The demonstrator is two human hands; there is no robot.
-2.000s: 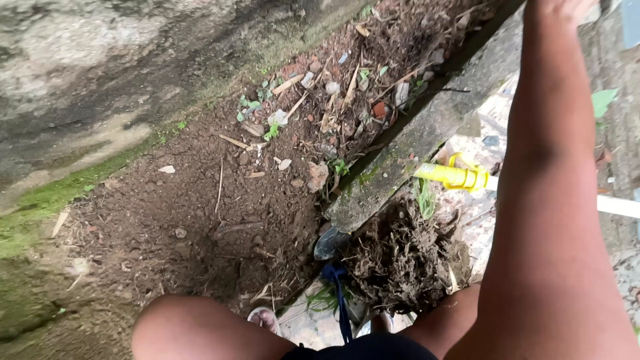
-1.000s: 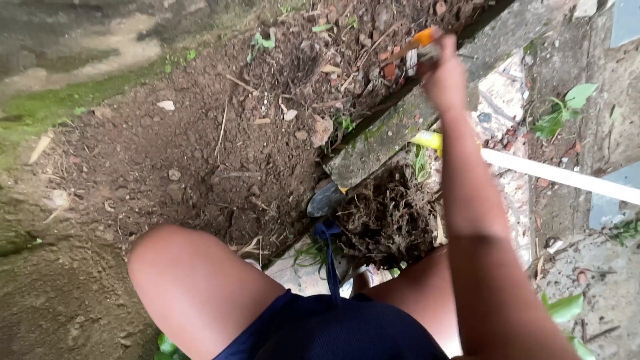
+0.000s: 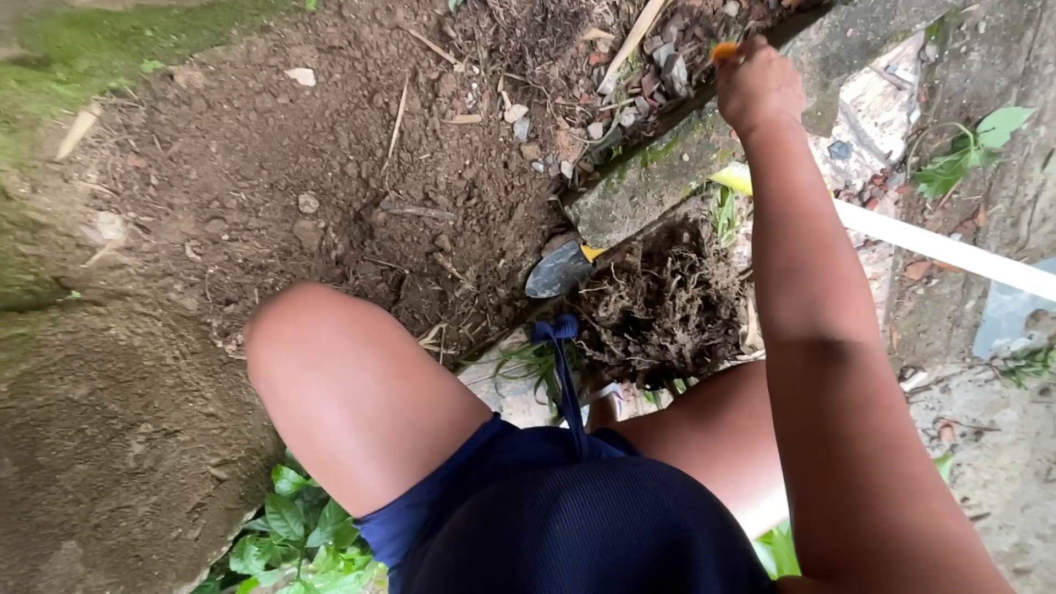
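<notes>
My right hand [image 3: 761,87] is closed on an orange handle [image 3: 724,53] at the upper right, above the soil beside a stone curb [image 3: 660,177]. The rest of that tool cannot be made out. A hand trowel [image 3: 559,269] with a dark blade and a yellow neck lies at the near end of the curb. Right of it sits a clump of roots and soil [image 3: 668,305]. A white pole [image 3: 949,247] with a yellow end passes behind my forearm. My left hand is out of view.
Loose brown soil [image 3: 272,190] with stones and dry stalks spreads left of the curb. A mossy wall or rock [image 3: 107,429] stands at the left. Leafy plants [image 3: 289,516] grow below it, and a weed [image 3: 969,153] grows at the right.
My right hand was at the top edge two seconds ago, with no tool visible; one second ago it showed the orange handle. It is now over the curb's edge. The view has shifted.
</notes>
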